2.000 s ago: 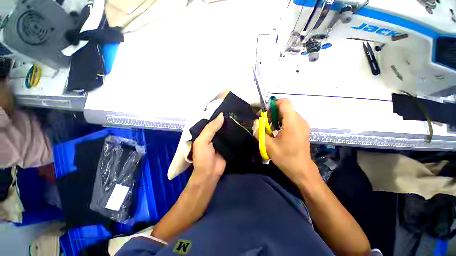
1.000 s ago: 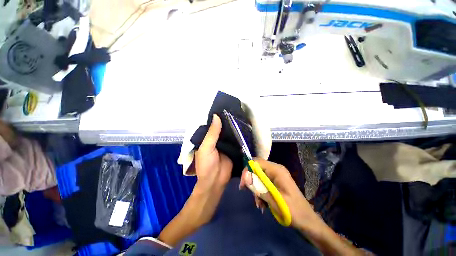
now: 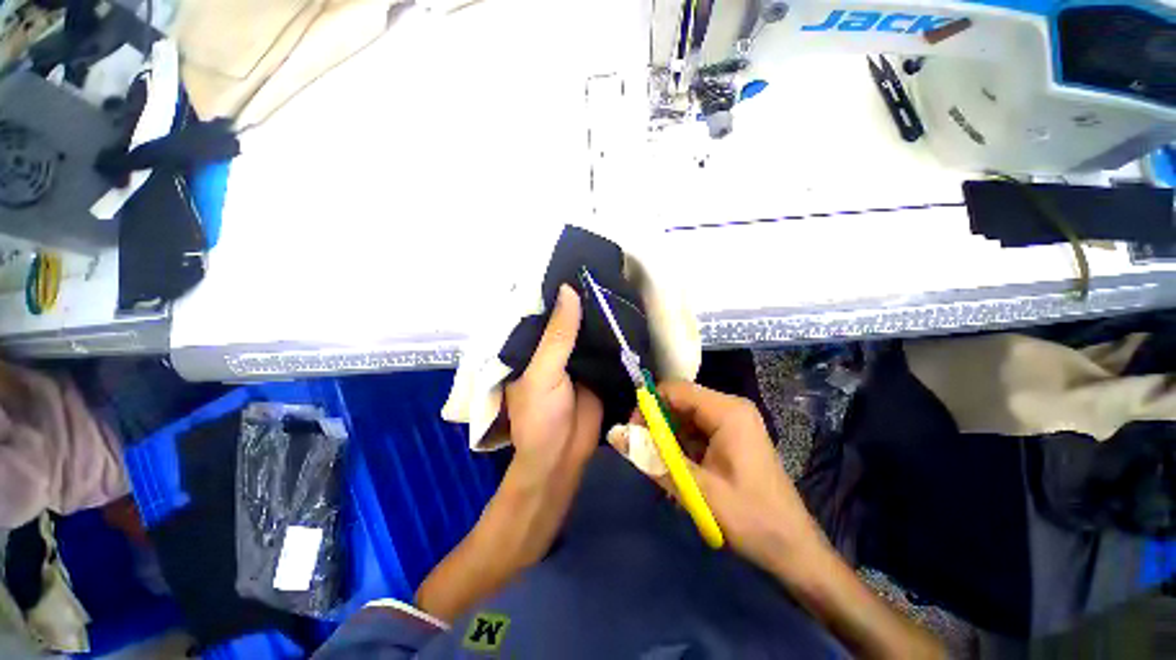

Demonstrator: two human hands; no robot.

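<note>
My left hand (image 3: 548, 393) grips a bunched black fabric piece (image 3: 593, 258) with cream fabric (image 3: 673, 316) around it, over the table's front edge. My right hand (image 3: 729, 464) holds the fabric scissors (image 3: 677, 464), with a yellow handle loop toward me and a little green showing. The scissor blades lie over the black fabric and their tip is near my left thumb. The blades look closed or nearly so. A pale wrap shows on a right-hand finger. My left fingers are hidden behind the cloth.
The white sewing machine (image 3: 1006, 97) stands at the back right, with black snips (image 3: 895, 98) beside it. A black strip (image 3: 1096, 213) lies on the table (image 3: 387, 232) at right. A blue crate (image 3: 413, 451) with a bagged black item (image 3: 290, 509) is at lower left. Cream cloth lies at upper left.
From two seconds ago, the scissors have turned from handles beside the cloth to blades over it. Since one second ago, the handle has swung slightly left and up. The table view has shifted.
</note>
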